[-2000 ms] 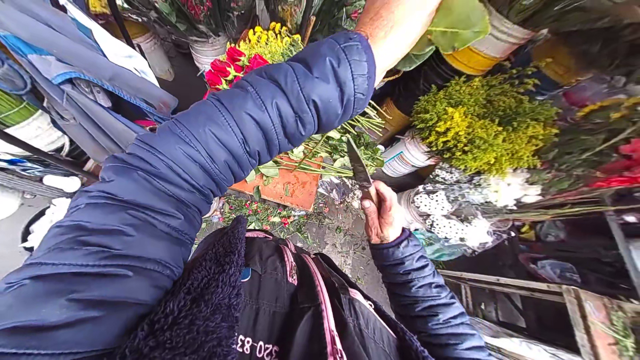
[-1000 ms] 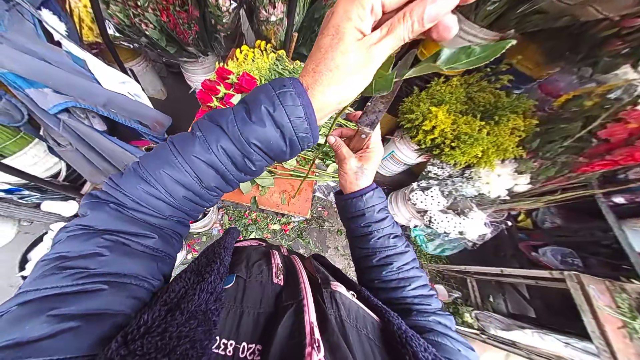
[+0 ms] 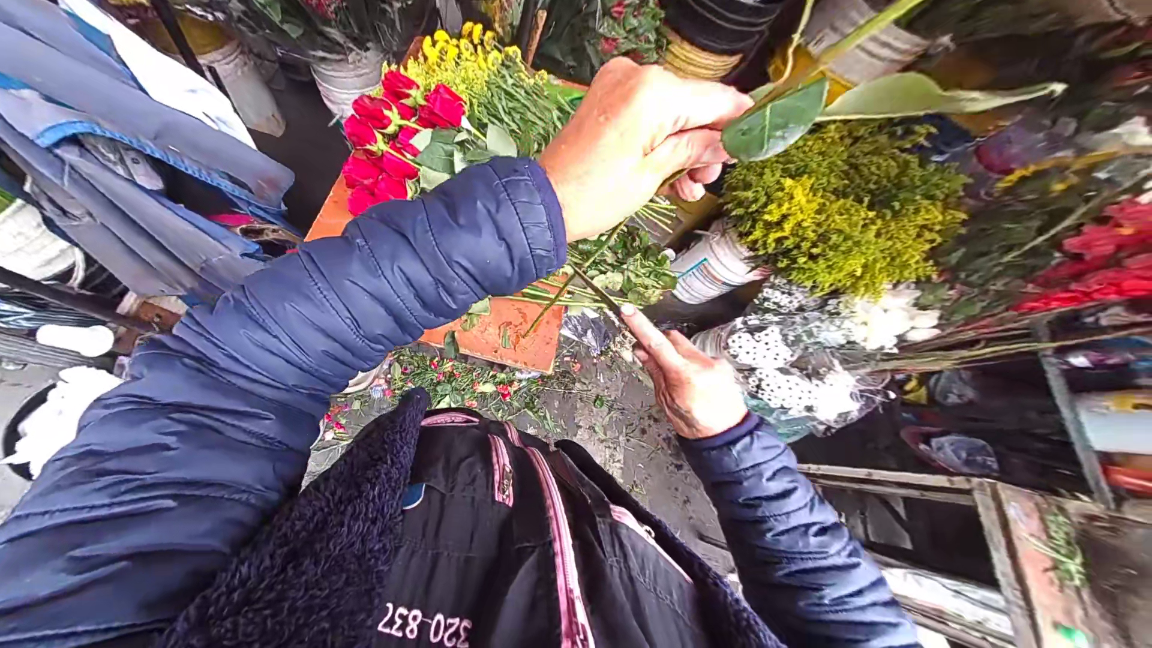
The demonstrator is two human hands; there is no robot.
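My left hand (image 3: pixel 643 144) pinches a long green leafy flower stem (image 3: pixel 774 103) at the upper middle; its top runs out of view at the upper right and its lower end slants down past the wrist. Lower right, my right hand (image 3: pixel 679 373) holds a knife (image 3: pixel 598 292), its dark, thin blade pointing up and left near the stem's lower part. Whether blade and stem touch I cannot tell. Under my left forearm, red roses (image 3: pixel 396 139) and yellow filler flowers (image 3: pixel 468 58) lie on an orange board (image 3: pixel 504 335), with cut stems (image 3: pixel 576 292) at its right.
Yellow-green flowers (image 3: pixel 832 211), a white bucket (image 3: pixel 715 265) and wrapped white flowers (image 3: pixel 787 360) stand at right. Leaf and petal scraps (image 3: pixel 468 387) litter the pavement. A wooden frame (image 3: pixel 999 531) is at lower right, blue-grey cloth (image 3: pixel 135 153) at upper left. More buckets (image 3: pixel 346 81) stand behind.
The knife blade was up by the leaves near my left hand one second ago; now my right hand holds it lower, apart from my left hand. More of the leafy stem shows.
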